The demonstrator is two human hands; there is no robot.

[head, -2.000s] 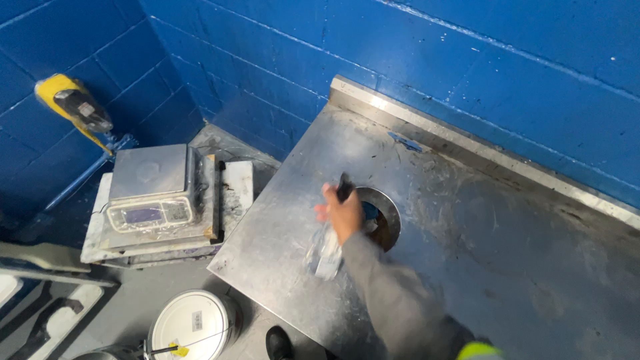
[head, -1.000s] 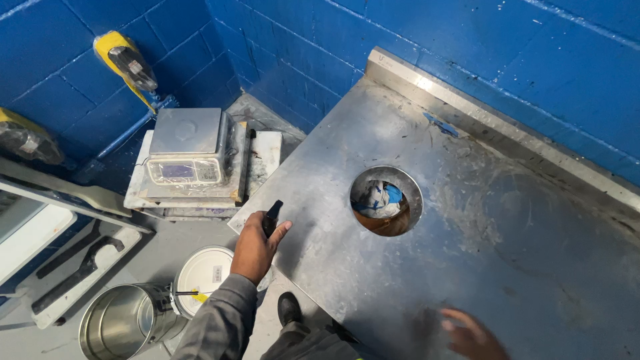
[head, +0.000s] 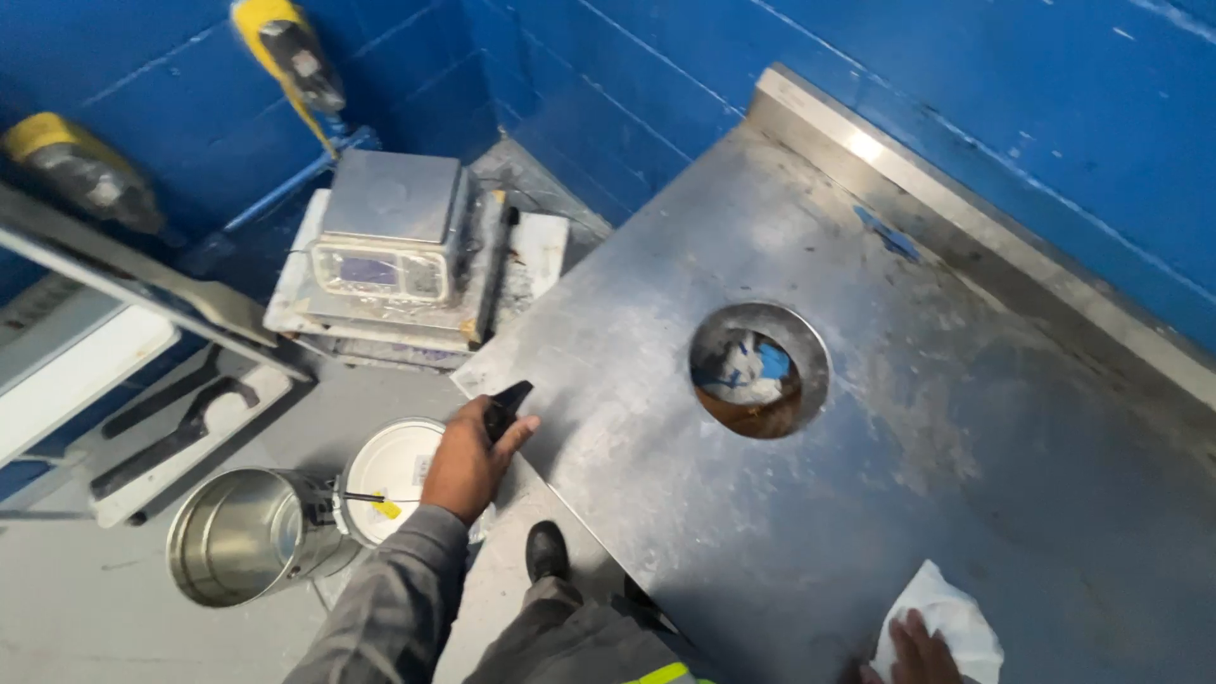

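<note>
My left hand [head: 480, 451] grips a short black object [head: 506, 408], its kind unclear, beside the left edge of a stainless steel table [head: 608, 380]. At the bottom right, my right hand [head: 917, 651], partly cut off by the frame, has its fingers on a crumpled white paper or cloth wipe [head: 950, 613] over the tabletop. Between the hands and farther back, a round hole [head: 812, 380] with a metal rim opens in the table. Crumpled white and blue waste [head: 755, 366] shows down inside it. A blue scrap [head: 885, 233] lies near the raised back edge.
A bench scale [head: 394, 204], partly plastic-wrapped, rests on a stand at the left. An open metal pail [head: 237, 537] and a white lidded bucket [head: 394, 470] occupy the floor. Yellow-and-black devices [head: 290, 57] hang by the blue wall. My shoe [head: 546, 551] is beside the table.
A hand with a black object was over the hole two seconds ago; my left hand now has it at the table's left edge. The white wipe has come into view under my right hand.
</note>
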